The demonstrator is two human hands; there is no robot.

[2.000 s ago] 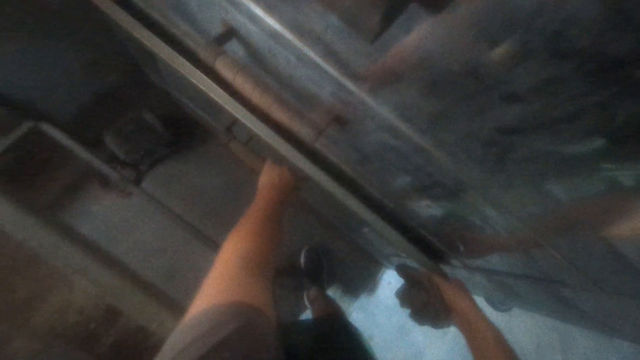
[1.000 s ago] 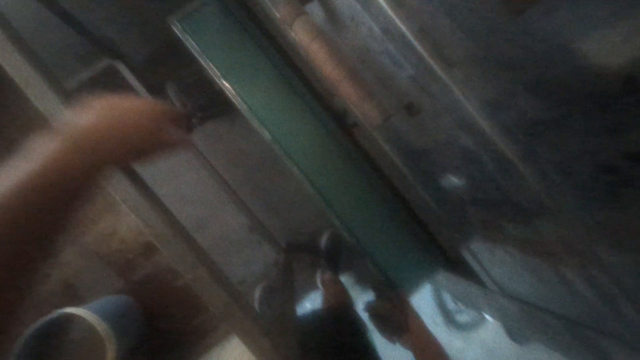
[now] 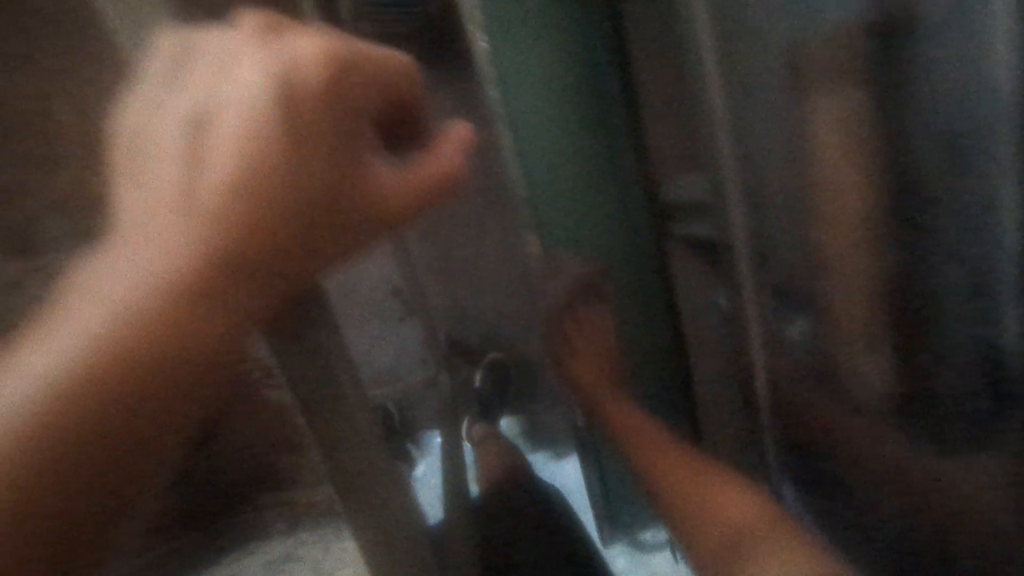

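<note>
My left hand [image 3: 296,128] is large and close at the upper left, its fingers curled and the thumb tip pointing right; nothing shows in it. Lower and right of it, my right hand [image 3: 590,340] lies over the left edge of a long green panel [image 3: 592,160] with a pale metal rim. A dark, soft-looking wad [image 3: 572,280] is at its fingers, seemingly held, but blur hides what it is and exactly how the fingers lie on it.
A shiny metal surface with a thin raised edge [image 3: 740,240] runs along the right, with blurred reflections. A long beam or rail [image 3: 320,424] crosses the lower left. My shoe [image 3: 492,384] and dark-clothed leg [image 3: 528,528] are below, beside bright, wet-looking floor [image 3: 560,472].
Two seconds ago my left hand was at the long edge in mid-view; it has come away, up and left. The green panel has come into sight. The view has turned.
</note>
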